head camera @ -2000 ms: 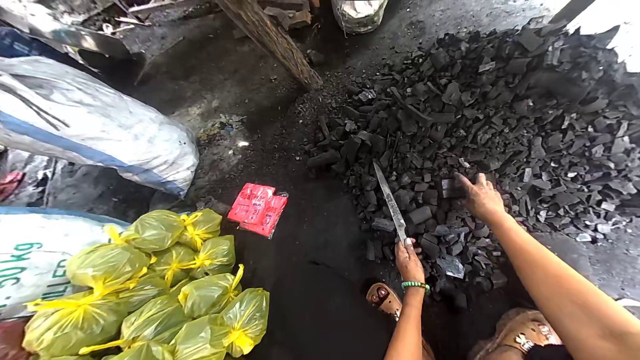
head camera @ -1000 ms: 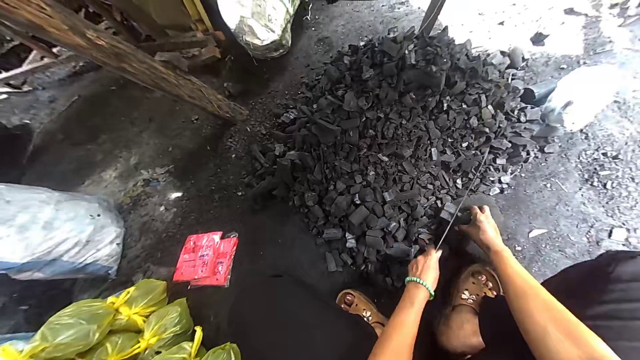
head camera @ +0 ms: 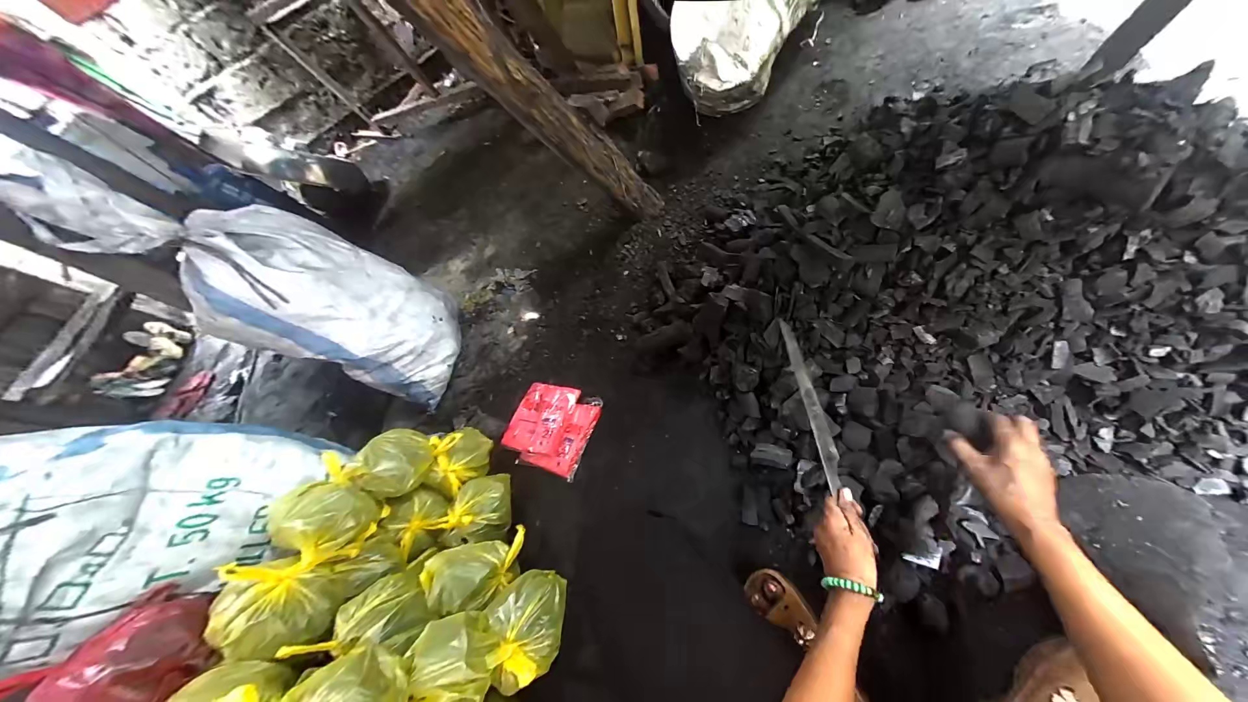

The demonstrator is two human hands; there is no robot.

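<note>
My left hand (head camera: 846, 536), with a green beaded bracelet at the wrist, is closed round the handle of a long-bladed knife (head camera: 809, 400). The blade points up and away over the near left edge of a heap of charcoal (head camera: 975, 263). To the right, my right hand (head camera: 1009, 473) holds a dark lump of charcoal (head camera: 970, 421) between thumb and fingers; both are blurred. Many broken black pieces lie under and around the two hands.
Yellow knotted plastic bags (head camera: 380, 614) are piled at lower left beside a white printed sack (head camera: 127, 517) and a red bag (head camera: 122, 648). Red plastic packets (head camera: 553, 429) lie on the ground. A tied white sack (head camera: 322, 292), a wooden post (head camera: 546, 97) and another sack (head camera: 731, 49) stand farther off.
The knife blade, which crossed near my right hand one second ago, now points away from it, and the hands are farther apart. The view has swung left.
</note>
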